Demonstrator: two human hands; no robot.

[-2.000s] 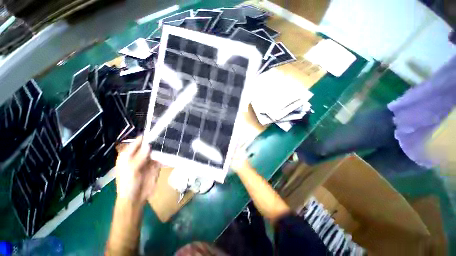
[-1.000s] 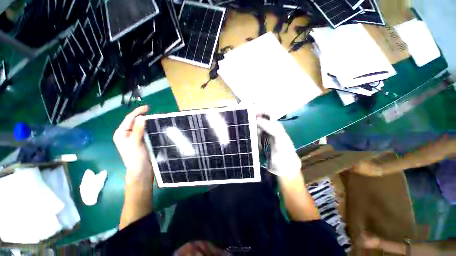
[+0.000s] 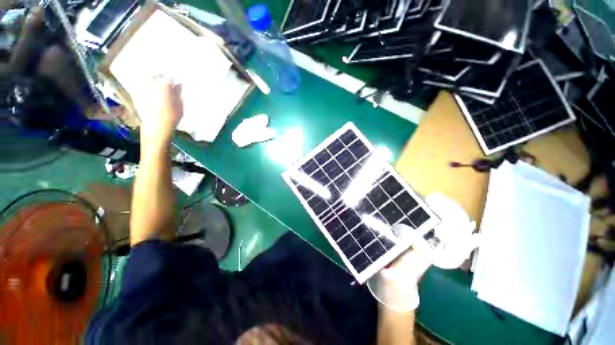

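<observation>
My right hand (image 3: 401,273), in a thin white glove, holds a dark gridded solar panel (image 3: 361,201) by its lower right end, over the green bench. The panel's face is up, with bright glare on it. My bare left hand (image 3: 160,104) is on the white bag stack (image 3: 202,74) in the shallow brown box at the upper left. The fingers are washed out by glare, so I cannot tell if they grip a bag. A round white wad (image 3: 450,229) lies just right of the panel.
A limp white glove (image 3: 253,131) and a bottle with a blue cap (image 3: 286,71) are on the bench (image 3: 330,108). Unpacked panels (image 3: 516,108) heap at the upper right. White slabs (image 3: 533,246) lie on cardboard (image 3: 435,148). An orange fan (image 3: 47,269) stands at the lower left.
The view has swung left. My left hand has let go of the panel and moved to the bag stack. The panel is now held by my right hand alone and is tilted.
</observation>
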